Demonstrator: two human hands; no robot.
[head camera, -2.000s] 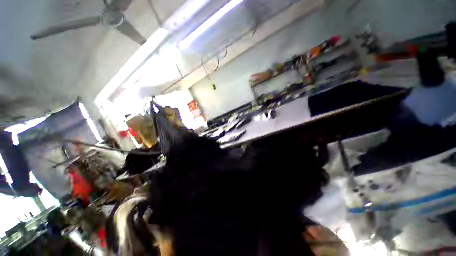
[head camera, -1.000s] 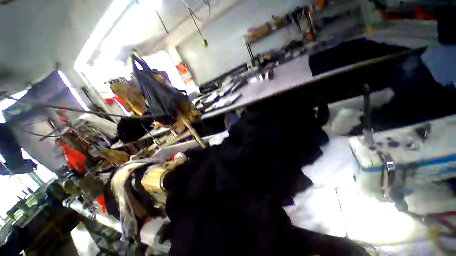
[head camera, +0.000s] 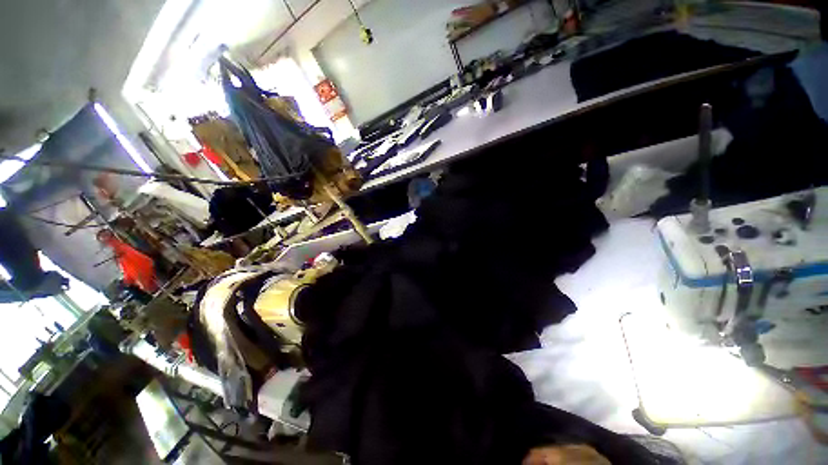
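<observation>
Black fabric (head camera: 436, 309) lies in a large bunched heap in the middle of the view, left of the sewing machine (head camera: 754, 263). It spreads over the white machine table (head camera: 590, 318) and reaches the bottom edge. A small part of a hand, seemingly my right hand (head camera: 567, 456), shows at the bottom edge beside the fabric. It is cut off, so its grip cannot be told. My left hand is not seen. The needle area (head camera: 749, 350) is beside a bright lamp glow, and the fabric is apart from it.
Red-orange handles (head camera: 813, 377) lie at the right edge. A thin rod (head camera: 704, 159) rises from the machine head. Behind is a long table (head camera: 536, 118) with black cut pieces (head camera: 654, 64). A yellowish round machine part (head camera: 280, 304) is left of the fabric. A dark bag (head camera: 268, 127) hangs behind.
The view has tilted down and shifted, showing more of the machine and table. The fabric heap has sunk from its raised position and spread lower. The hand near the lamp glow now shows only at the bottom edge.
</observation>
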